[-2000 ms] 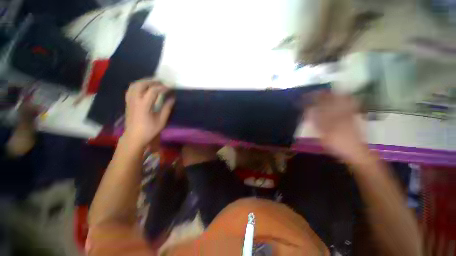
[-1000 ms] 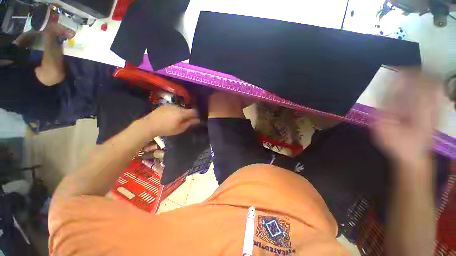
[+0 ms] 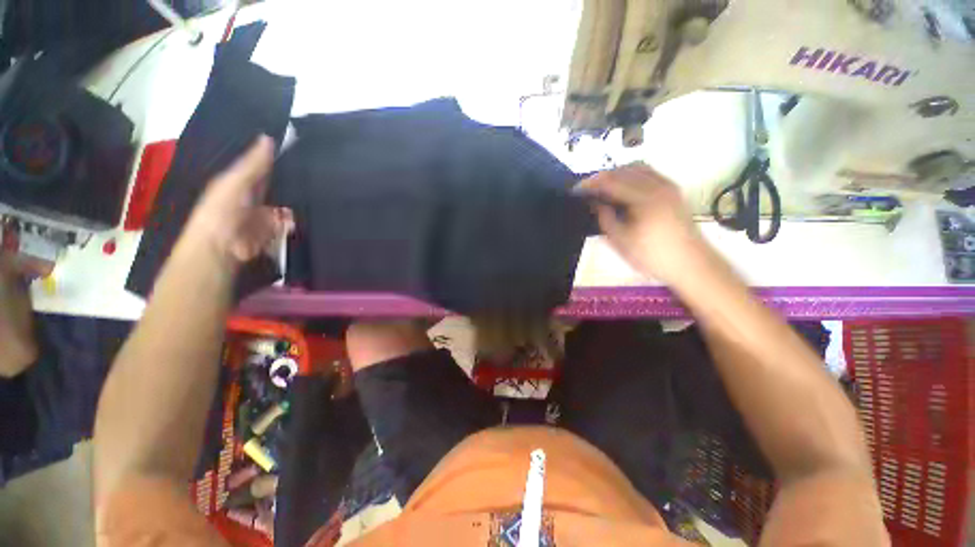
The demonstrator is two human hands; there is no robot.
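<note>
A large dark garment panel (image 3: 428, 203) lies in front of me on the machine table, its lower edge over the purple tape. My right hand (image 3: 638, 217) pinches the panel's right end, just below the presser foot area. My left hand (image 3: 244, 205) is at the panel's left edge, thumb up and slightly blurred; whether it grips the cloth is unclear. Separate dark cut panels (image 3: 203, 160) lie to the left, partly behind my left hand. The cream sewing machine head (image 3: 770, 53) with purple lettering stands at the upper right.
Scissors (image 3: 751, 201) with black loops lie right of the needle area. Purple measuring tape (image 3: 791, 302) runs along the table edge. Red baskets hang below, left with spools (image 3: 260, 454) and right (image 3: 909, 427). Another person's arm (image 3: 15, 321) is at the far left.
My left hand has come up from the left basket to the panel's left edge. My right hand has moved in and taken the right end. The panel has shifted left and looks more bunched.
</note>
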